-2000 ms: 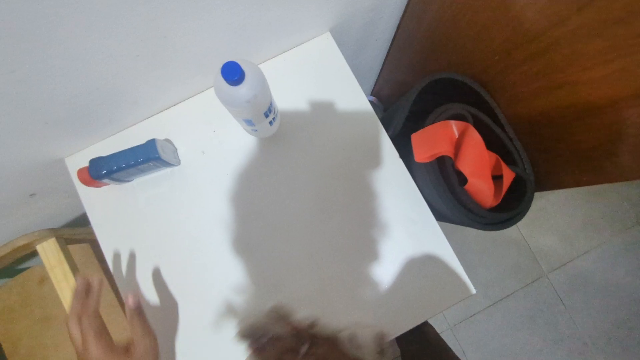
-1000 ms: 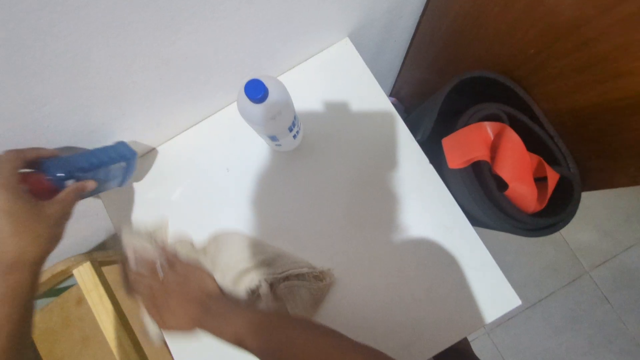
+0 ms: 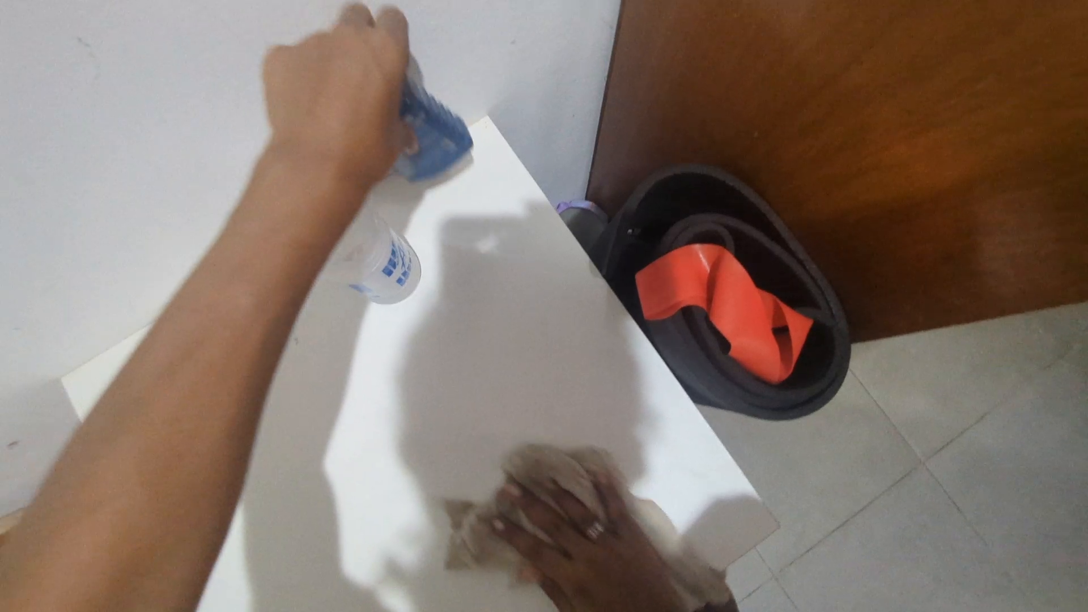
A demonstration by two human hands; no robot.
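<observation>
At the upper left, my left hand (image 3: 340, 93) grips a blue plastic bottle (image 3: 438, 136) over the far corner of the white tabletop (image 3: 510, 357). A translucent white bottle (image 3: 391, 268) with blue print stands on the top, its upper part hidden behind my left forearm. Near the front edge, my right hand (image 3: 586, 544) presses a crumpled beige cloth (image 3: 552, 467) against the surface with its fingers spread. A ring shows on one finger. Both the cloth and my right hand are slightly blurred.
Right of the table, a dark rolled mat (image 3: 824, 340) stands on the tiled floor with an orange-red band (image 3: 722, 297) lying in it. Behind it is a brown wooden panel (image 3: 892, 153). A pale wall (image 3: 153, 153) borders the table's far side.
My left hand has carried the blue bottle from the table's left end to its far corner. My right hand has moved with the cloth from the left side towards the front right.
</observation>
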